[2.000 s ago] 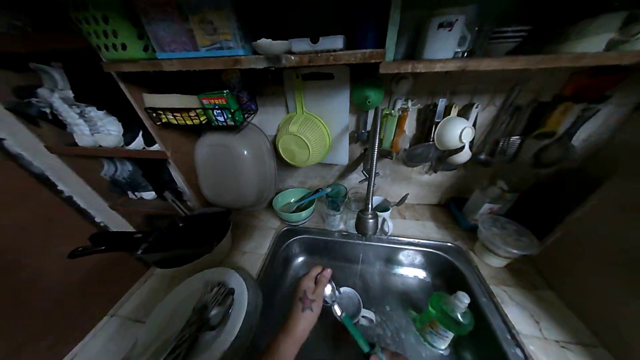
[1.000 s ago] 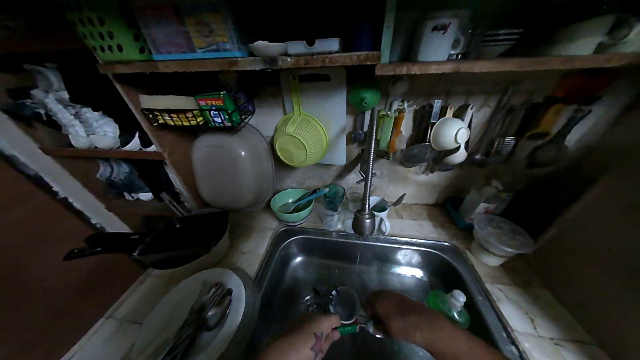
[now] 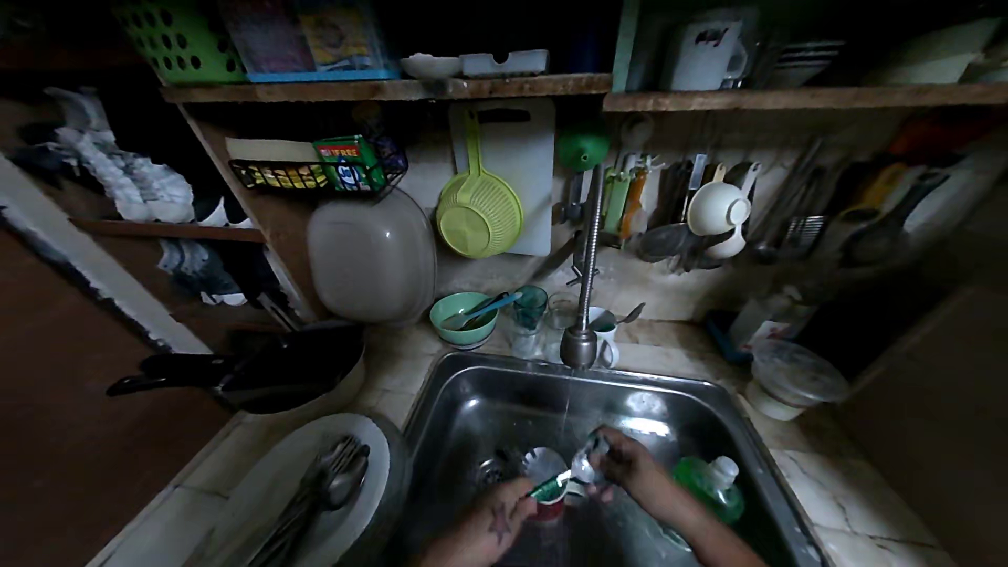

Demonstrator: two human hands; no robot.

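Note:
Low over the stainless steel sink (image 3: 465, 394), my left hand (image 3: 500, 512) grips a slim green-handled utensil (image 3: 549, 488), its kind unclear. My right hand (image 3: 626, 465) holds a small clear or whitish item (image 3: 584, 466) at the utensil's far end; blur hides what it is. Beneath and between the hands sits a cup with a red lower part (image 3: 550, 510), partly covered by my left hand. A thin stream of water falls from the faucet (image 3: 579, 346) behind them. Right of my right hand, a green bottle with a white cap (image 3: 713, 484) lies in the sink.
An oval white plate (image 3: 370, 441) bearing forks and spoons (image 3: 339, 472) stands left of the sink. Behind are a green bowl (image 3: 465, 319), drinking glasses (image 3: 528, 315) and a white mug (image 3: 608, 346). Black pans (image 3: 291, 370) sit at left, a lidded plastic tub (image 3: 787, 386) at right.
My right hand, over the sink's middle one second ago, now shows farther up and right, with the whitish item in its fingers. The green bottle is less covered by my right arm.

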